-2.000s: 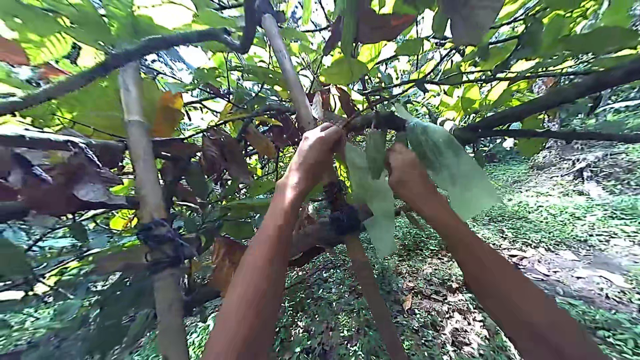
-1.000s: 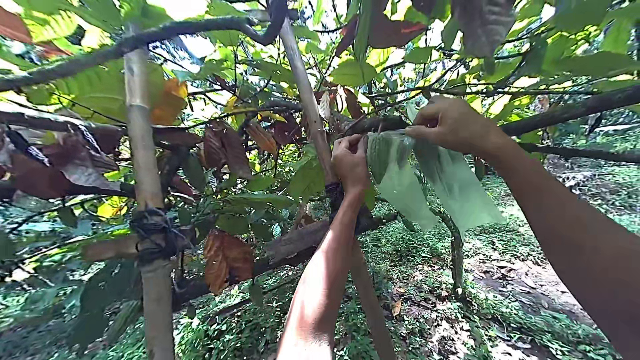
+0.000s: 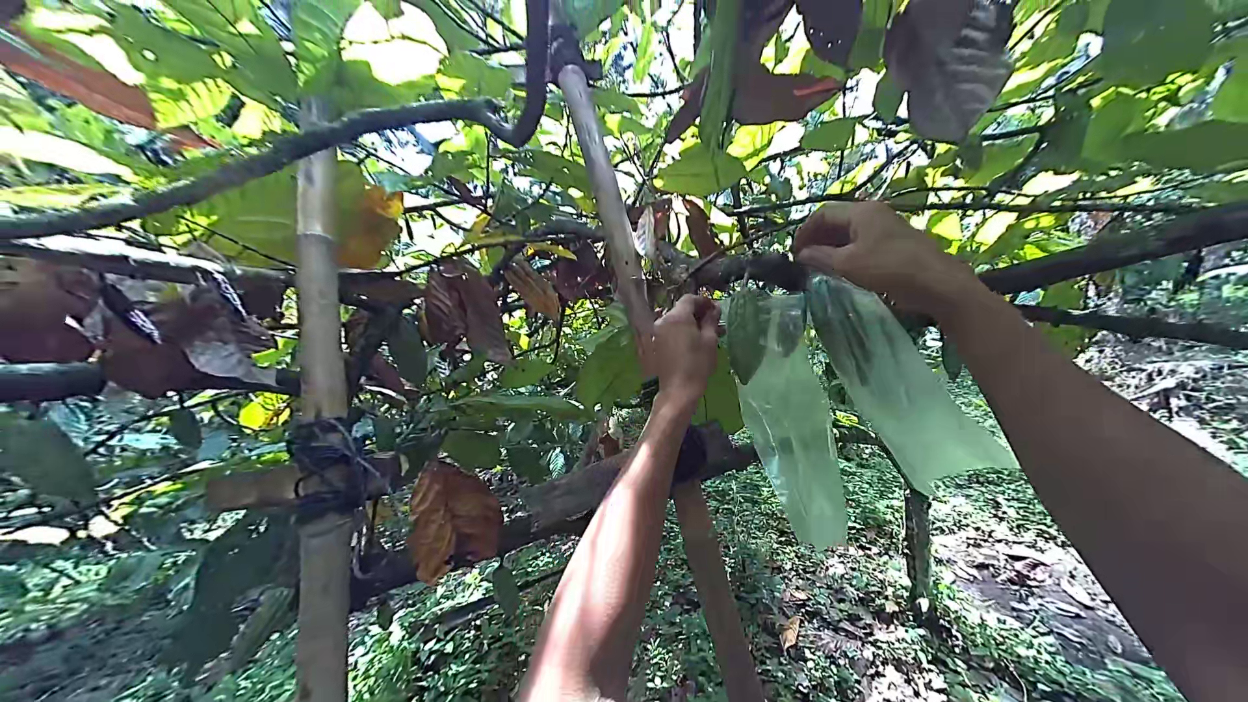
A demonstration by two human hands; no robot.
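Note:
Two pale green translucent plastic sleeves hang below a dark branch right of centre. The left sleeve (image 3: 795,439) is beside a green cacao pod (image 3: 746,336); whether the pod is inside it is unclear. The right sleeve (image 3: 907,390) covers a darker pod at its top. My left hand (image 3: 685,336) has its fingers closed at the upper left edge of the left sleeve, pinching it. My right hand (image 3: 868,249) is above the right sleeve, against the branch, with thumb and fingers bent together; what lies between them is hidden.
A bamboo pole (image 3: 322,390) with dark lashing (image 3: 331,468) stands at the left. A slanting pole (image 3: 600,175) rises behind my left hand. A thick branch (image 3: 1121,249) runs to the right. Dry brown leaves (image 3: 453,522) hang about, and leafy ground lies below.
My left hand has gone from the branch down to the left sleeve's edge. My right hand, earlier between the sleeves, is now above the right one. The left sleeve hangs more spread out.

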